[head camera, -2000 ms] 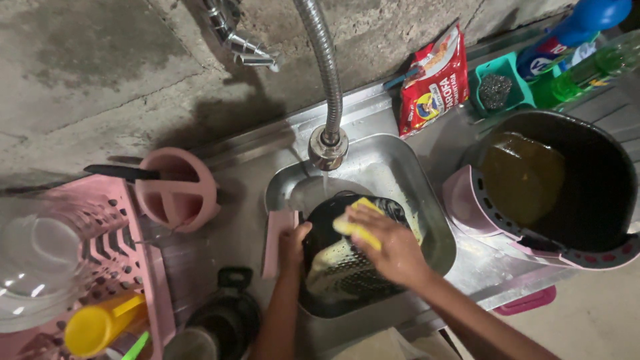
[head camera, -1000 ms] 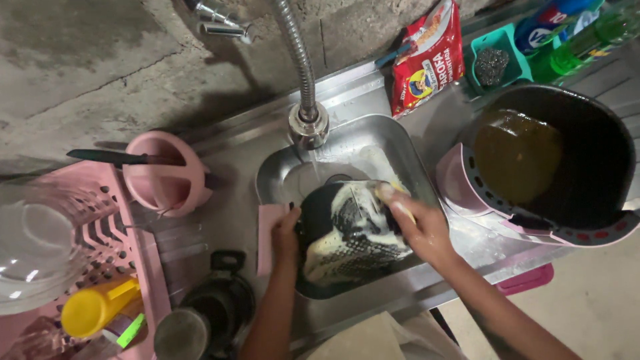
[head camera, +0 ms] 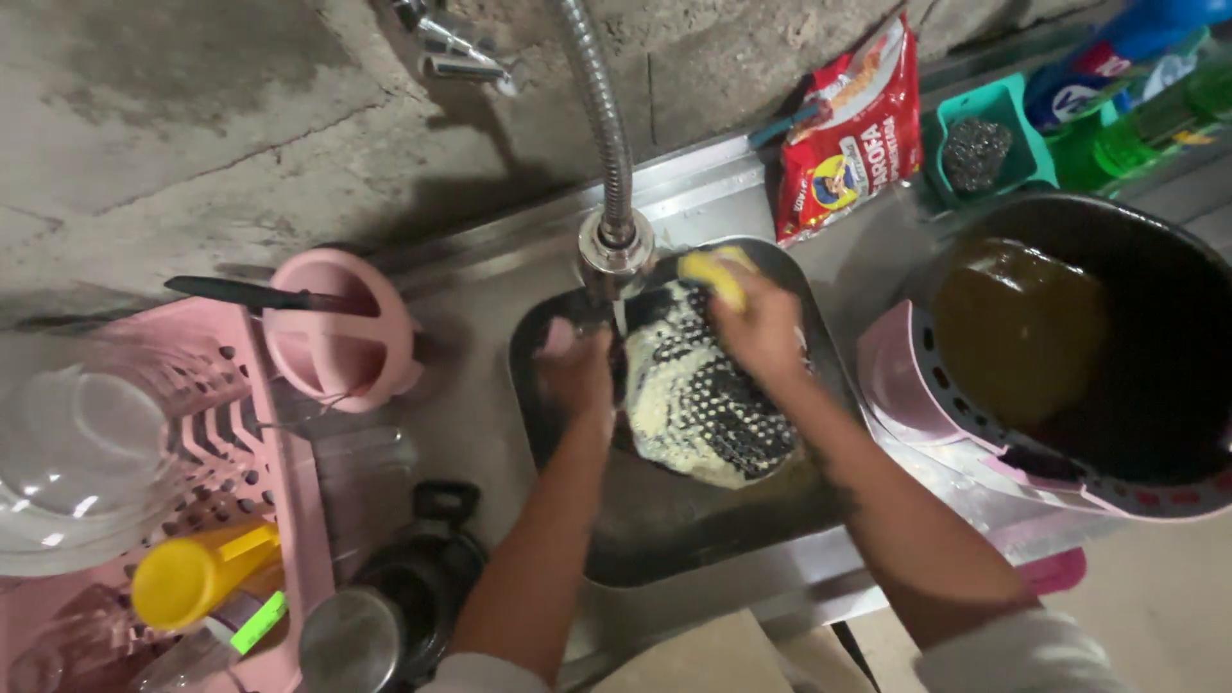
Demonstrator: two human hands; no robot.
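Over the sink basin [head camera: 664, 549], my left hand [head camera: 577, 371] grips a black perforated air fryer basket [head camera: 731, 414] by its pink handle [head camera: 556, 337]. The basket is tilted, and pale suds coat much of its holed surface. My right hand [head camera: 760, 322] holds a yellow sponge [head camera: 717, 274] at the basket's upper edge. Directly above hangs the metal faucet head [head camera: 616, 245] on its flexible hose, with a little water coming out. Motion blurs my left hand, so its fingers show poorly.
At right stands a pink and black air fryer drawer [head camera: 1059, 356] holding murky liquid. Behind are a red food packet [head camera: 852, 135] and a teal holder [head camera: 1020, 125] with a steel scourer. Leftward are a pink divided cutlery holder [head camera: 332, 337], a pink dish rack [head camera: 294, 500] and a dark pot [head camera: 414, 577].
My right hand with the sponge has moved from the basket's right side to its upper edge. More of the basket's holed surface faces the camera.
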